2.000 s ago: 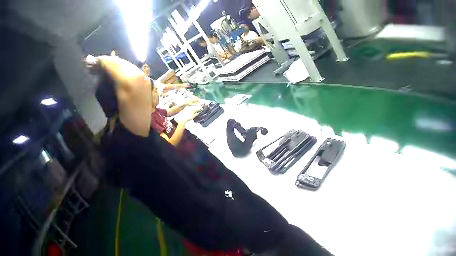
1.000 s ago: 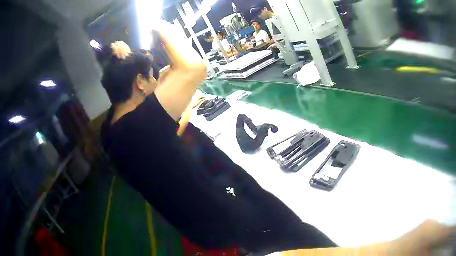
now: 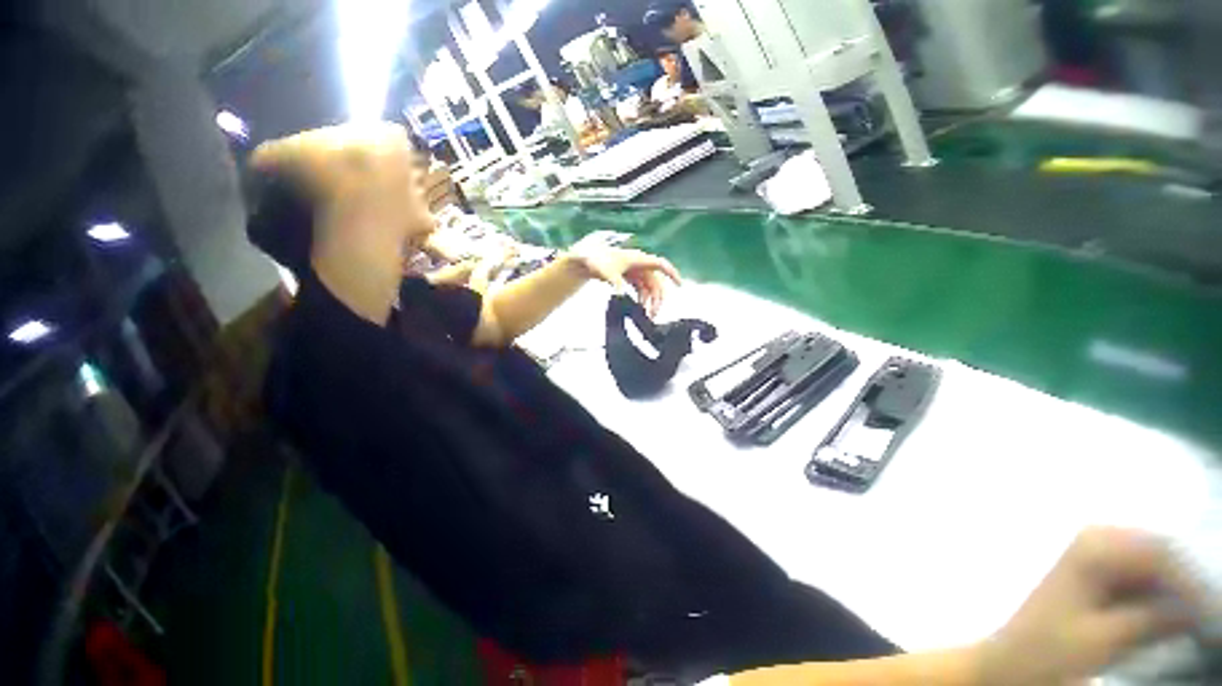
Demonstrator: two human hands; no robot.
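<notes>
A bare forearm enters along the bottom edge and appears to be mine. My left hand (image 3: 1119,603) is blurred at the lower right over the white bench, its fingers bent near the frame's edge. A dim greyish patch lies by the fingertips, and I cannot tell whether it is held. My right hand is not in view. A black device housing (image 3: 905,395) with a window opening lies on the white bench cover (image 3: 751,536). Left of it lies an overlapping group of several black housings (image 3: 800,365). A soft, curved black item (image 3: 643,373) lies further left.
A person in a black shirt (image 3: 496,469) sits close on the left, one hand near the curved black item. A green conveyor belt (image 3: 992,295) runs behind the bench. White stacked trays (image 3: 643,164), a grey machine frame (image 3: 824,134) and other workers are beyond it.
The neighbour's raised arm has come down towards the curved black item. My left hand, absent at first, entered at the lower right and now shows further in. The housings lie as before.
</notes>
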